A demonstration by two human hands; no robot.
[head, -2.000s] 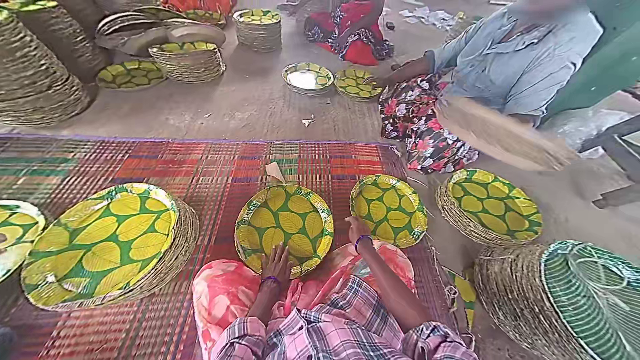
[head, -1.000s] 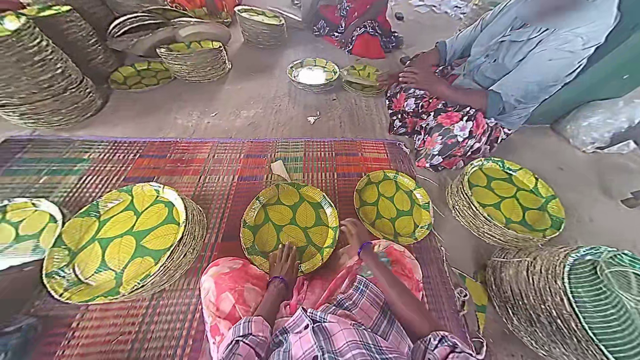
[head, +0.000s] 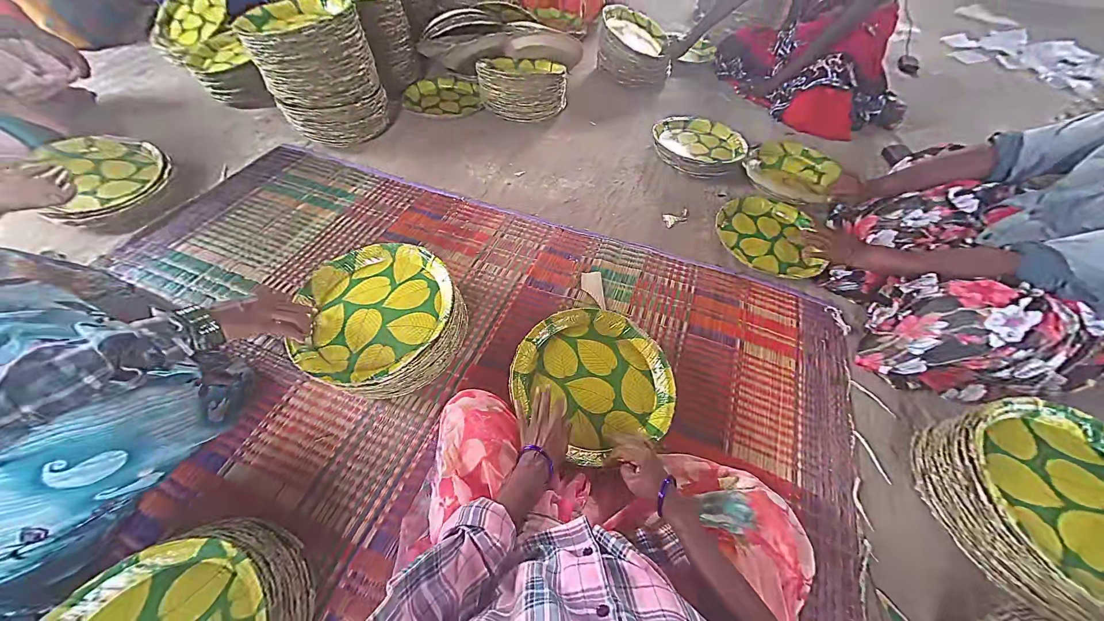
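Note:
A round plate with a yellow and green leaf pattern (head: pixel 595 379) lies before my lap on the woven mat. My left hand (head: pixel 543 423) rests with spread fingers on its lower left part. At its lower right edge is my right hand (head: pixel 640 466), fingers bent against the rim; whether it pinches the rim cannot be told. A flat pale piece (head: pixel 593 289) pokes out beyond the plate's far edge. To the left stands a stack of leaf-patterned plates (head: pixel 371 319), touched by another person's hand.
The striped woven mat (head: pixel 733 379) lies beneath. Plate stacks stand at the lower left (head: pixel 190 586), right (head: pixel 1035 492) and far left (head: pixel 103 177). A tall stack (head: pixel 319 78) is at the back. A person at the right has both hands on plates (head: pixel 768 237).
The view has swung left. The plate that lay on the mat right of mine is gone from there, and my right hand has moved to my plate's near edge. The person at right now reaches to plates.

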